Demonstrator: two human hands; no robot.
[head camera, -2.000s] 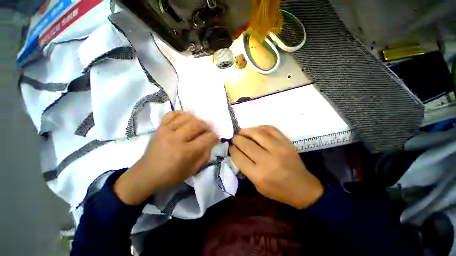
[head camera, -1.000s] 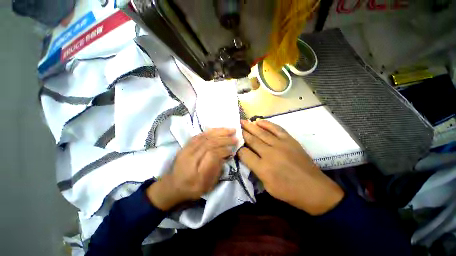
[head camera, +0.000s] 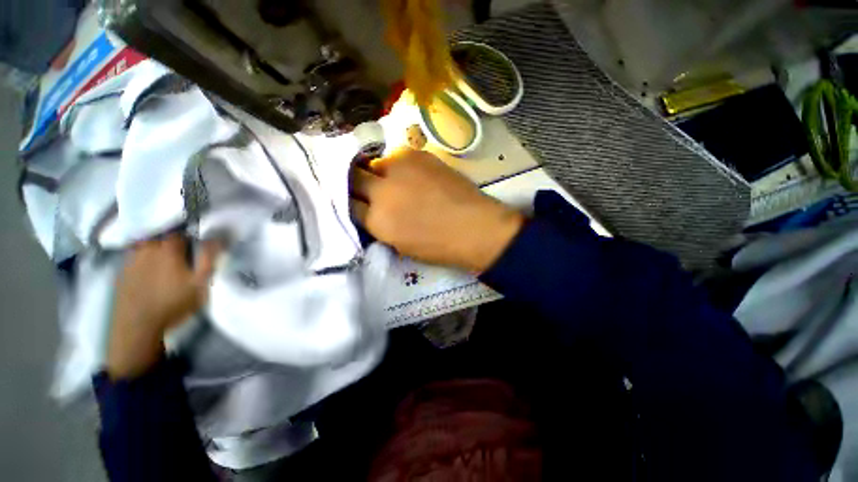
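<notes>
White fabric (head camera: 282, 311) with dark edges and grey strips lies bunched over the left of the machine table and hangs over its front edge. My left hand (head camera: 155, 292), blurred, grips this fabric at the left. My right hand (head camera: 428, 207) is at the fabric's right edge, close to the sewing machine head (head camera: 310, 66); its fingertips are bent on the cloth and partly hidden. The needle cannot be made out. Yellow threads (head camera: 419, 47) hang from the head beside white-rimmed scissors (head camera: 456, 122).
A loose grey ribbed panel (head camera: 611, 141) lies right of the scissors. Beyond it are a yellow packet (head camera: 701, 94), a dark flat object (head camera: 748, 132) and a green coil (head camera: 828, 127). A measuring scale (head camera: 442, 299) runs along the front edge. Grey-white cloth (head camera: 800, 292) is at far right.
My left hand has moved far left, shifting and bunching the white fabric. My right hand has moved up toward the machine head. The camera view has shifted.
</notes>
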